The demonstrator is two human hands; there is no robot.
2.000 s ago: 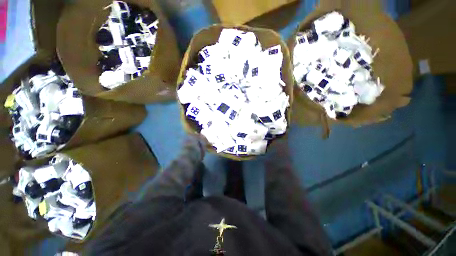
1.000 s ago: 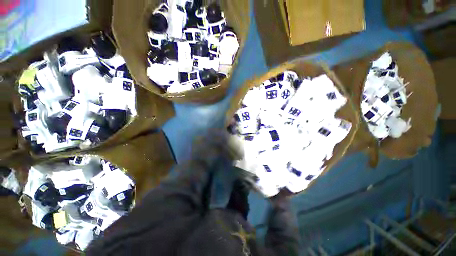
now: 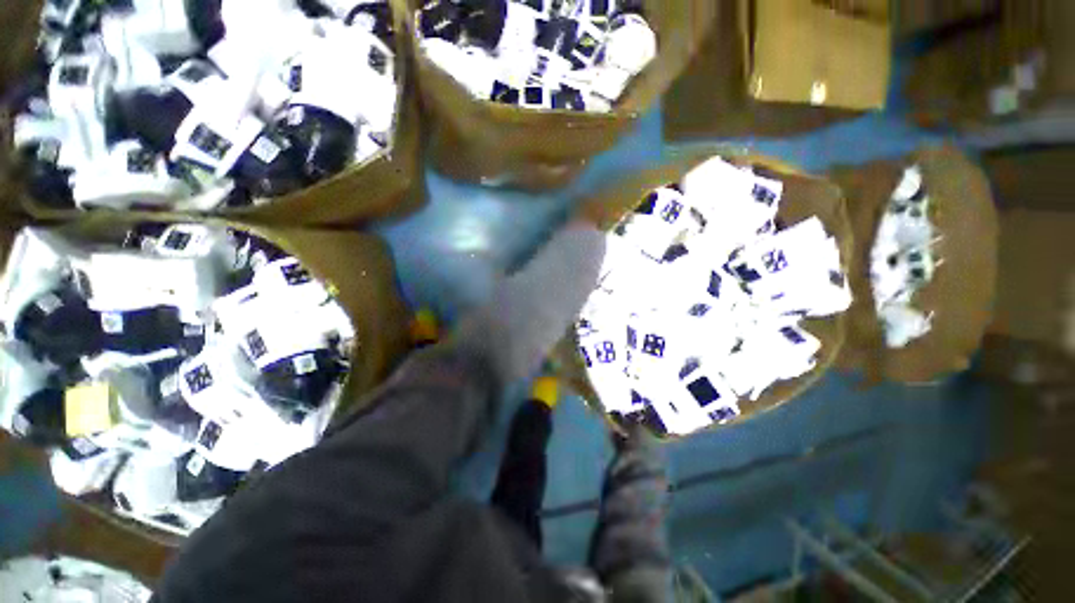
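An open brown bulk carton (image 3: 831,336), heaped with white bagged items with dark square prints (image 3: 719,295), stands right of centre. My left arm reaches across to its left rim; my left hand (image 3: 578,250) is blurred against that rim, its fingers not clear. My right arm comes up from below, and my right hand (image 3: 631,441) is at the near rim, mostly hidden under the carton's edge. Both hands appear to hold the carton.
Filled open cartons stand at left (image 3: 377,277), upper left (image 3: 407,165) and top centre (image 3: 531,141). Another carton (image 3: 967,271) is close on the right. A closed carton (image 3: 819,53) is behind. Pale metal bars (image 3: 872,571) are lower right. Yellow-tipped shoes (image 3: 545,389) are on the blue floor.
The view has shifted left; the left cartons look larger and nearer. The held carton has moved rightward against the right-hand carton, from in front of my body to my right side. My feet are now visible.
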